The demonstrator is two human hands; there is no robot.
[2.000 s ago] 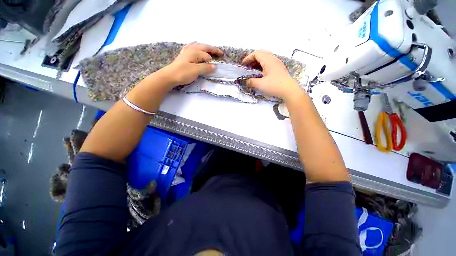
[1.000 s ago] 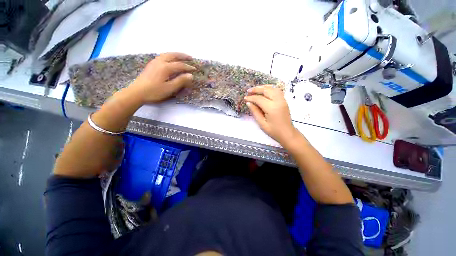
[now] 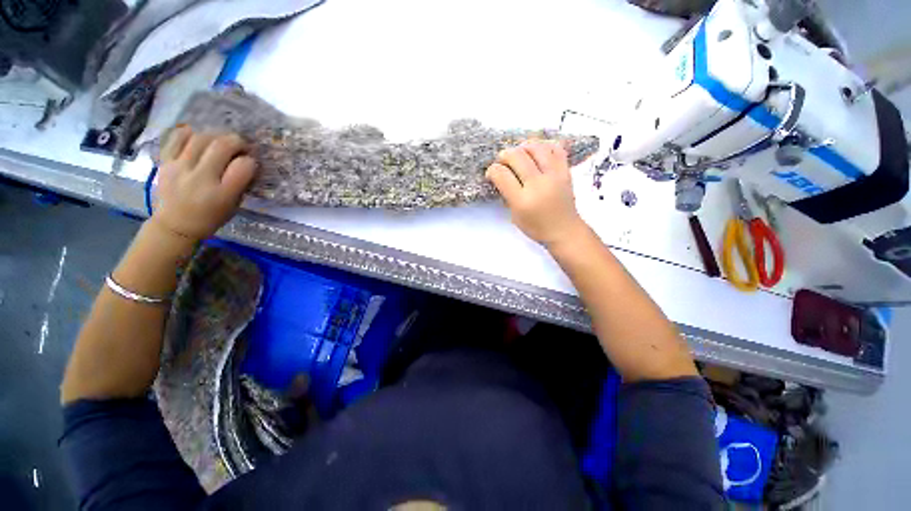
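Observation:
The speckled grey-brown strip (image 3: 370,172) lies along the front of the white machine table, fuzzy side up, its pale backing hidden. My left hand (image 3: 205,180) is closed on its left part, near the table's front edge. My right hand (image 3: 537,185) grips its right part with bent fingers. The strip's right tip reaches close to the needle area of the sewing machine (image 3: 739,90). The strip's far left end is blurred.
Curved grey and white pieces (image 3: 190,40) lie at the table's left. Yellow-and-red scissors (image 3: 751,250), a dark thin tool (image 3: 703,246) and a dark red case (image 3: 827,321) lie right of the machine. Blue bins (image 3: 305,324) and speckled strips (image 3: 205,349) are below the table edge.
The strip was folded open with its pale inside showing; it is now turned fuzzy side up and stretched lengthwise. My left hand has moved left to its left part. My right hand stays near the right end.

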